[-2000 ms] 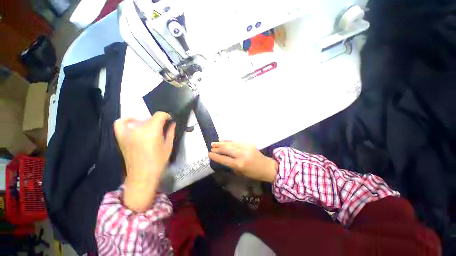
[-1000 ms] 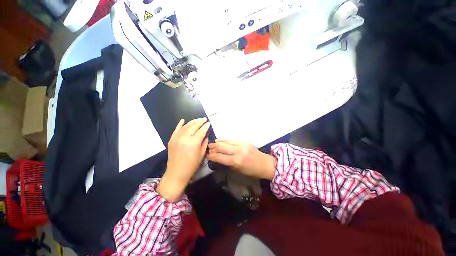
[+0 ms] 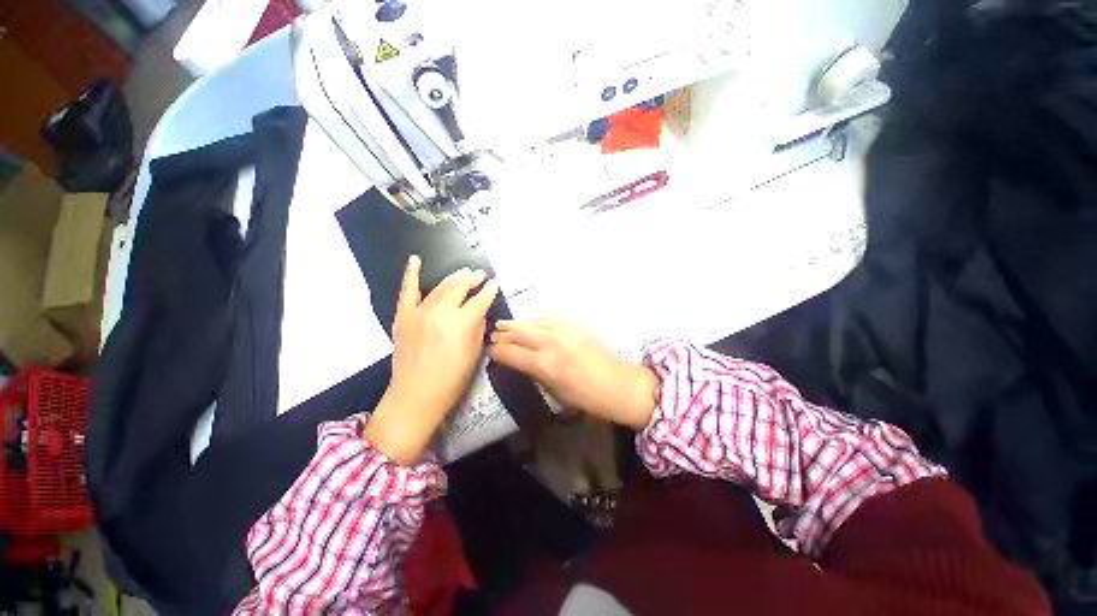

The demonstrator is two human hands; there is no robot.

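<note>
A black fabric piece [image 3: 383,247] lies flat on the white table, its far end under the presser foot and needle [image 3: 472,207] of the white sewing machine [image 3: 529,60]. My left hand [image 3: 440,331] lies on this piece with fingers spread, just short of the needle. My right hand [image 3: 565,365] pinches the right edge of the black fabric near the table's front edge, its fingertips close beside my left hand. The black fabric runs down over the front edge between my hands and my lap.
Black garment panels [image 3: 181,289] drape over the table's left side. Dark red snips [image 3: 632,193] and a red-orange scrap [image 3: 633,129] lie right of the needle. A large black garment pile [image 3: 986,277] is at the right. A red plastic crate [image 3: 46,451] stands at the lower left.
My left hand has moved from the left onto the fabric beside my right hand. The black piece, bunched before, now lies flatter. My right hand has moved slightly toward the needle.
</note>
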